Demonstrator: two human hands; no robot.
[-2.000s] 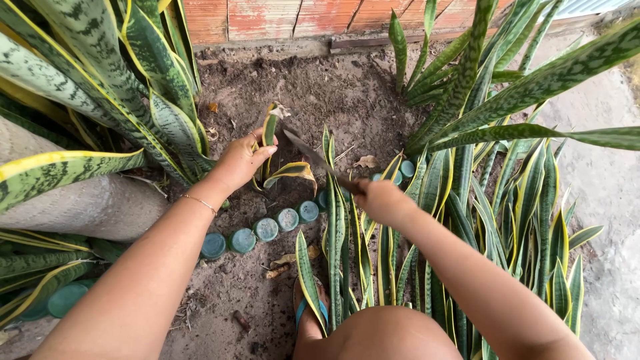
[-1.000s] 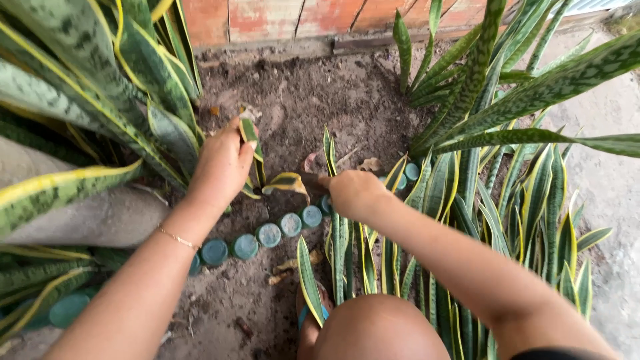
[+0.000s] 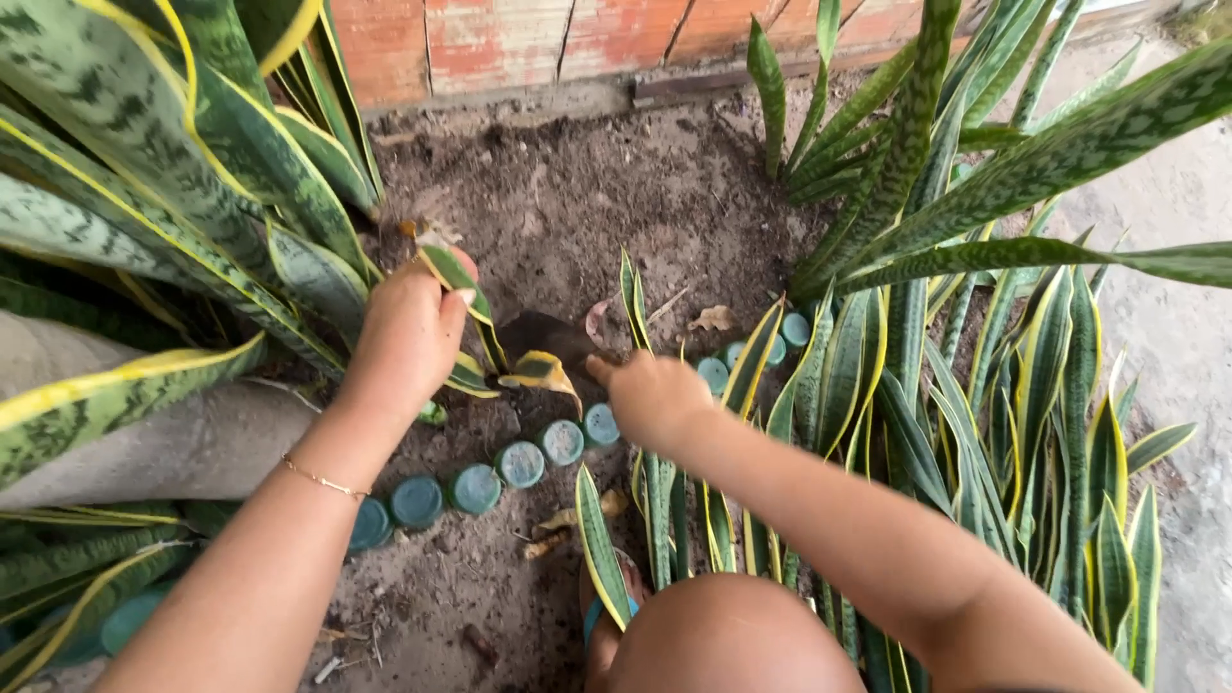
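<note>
My left hand (image 3: 412, 322) grips the leaf of a small yellow-edged snake plant (image 3: 489, 337) growing in the soil. In my right hand (image 3: 654, 395) is a knife; its dark, blurred blade (image 3: 544, 337) points left, low over the soil beside the plant's base. The knife's handle is mostly hidden in my fist. A partly dried, curled leaf (image 3: 544, 370) lies between the blade and the row of upturned green glass bottle bottoms (image 3: 521, 464).
Large snake plants (image 3: 125, 144) stand at the left, with others (image 3: 905, 192) at the right. A dense cluster of yellow-edged leaves (image 3: 1044, 385) fills the lower right. A brick wall (image 3: 500, 43) borders the bare soil (image 3: 597, 192). My knee (image 3: 736, 635) is at the bottom.
The knife blade, raised near my left hand two seconds ago, is now lower, by the plant's base. My left hand has come down slightly around the leaf.
</note>
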